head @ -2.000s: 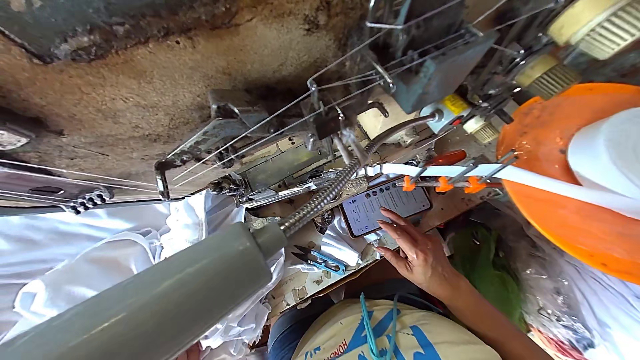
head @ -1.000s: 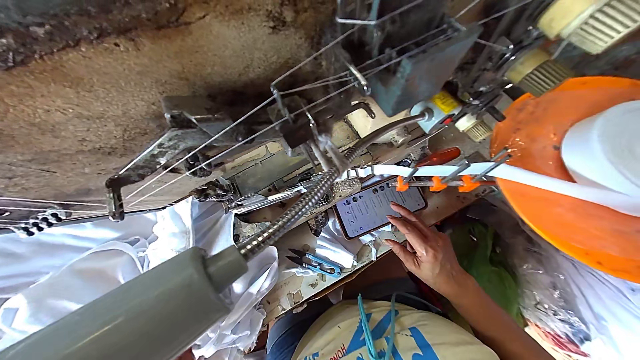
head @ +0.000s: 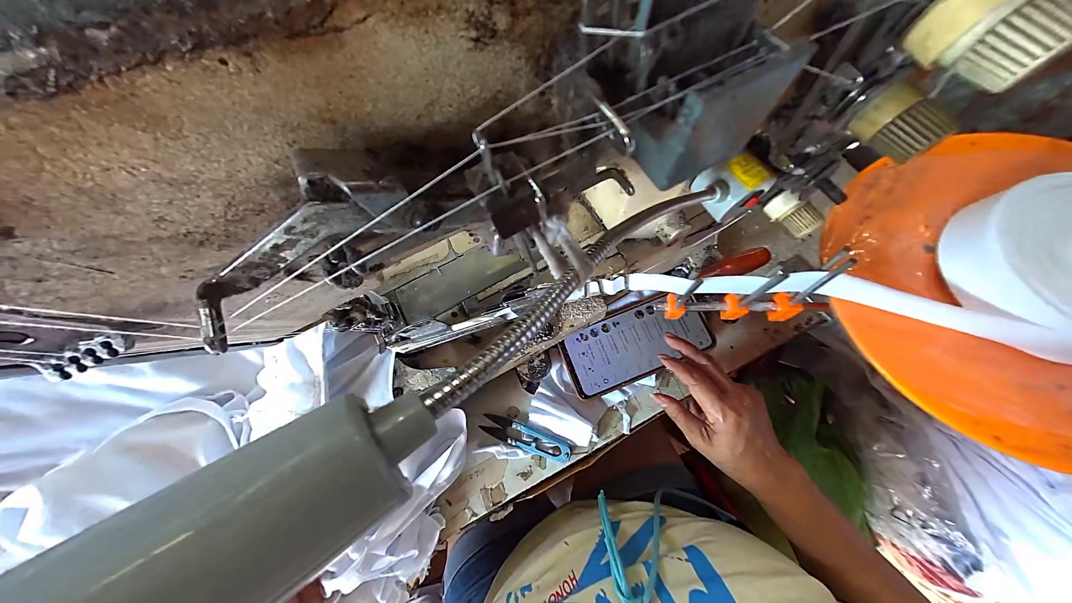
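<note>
My right hand (head: 718,409) holds nothing; its fingers are apart, with the fingertips at the lower right edge of a smartphone (head: 624,353) whose screen is lit. The phone lies on the worn table of a sewing machine, partly on white fabric. Left of it rest blue-handled thread snips (head: 529,437). Of my left hand (head: 308,593) only a sliver shows at the bottom edge, below a grey lamp tube, beside bunched white cloth (head: 377,536); what it does is hidden.
A grey lamp tube (head: 218,511) on a flexible metal neck crosses the left foreground. Taut threads run over the machine body (head: 209,167). White tape (head: 888,297) passes orange guides from a roll on an orange disc (head: 888,335). A red-orange handle (head: 737,262) lies behind the phone.
My right hand's fingers have drawn slightly back from over the phone screen toward its lower right edge. The phone and snips lie as before.
</note>
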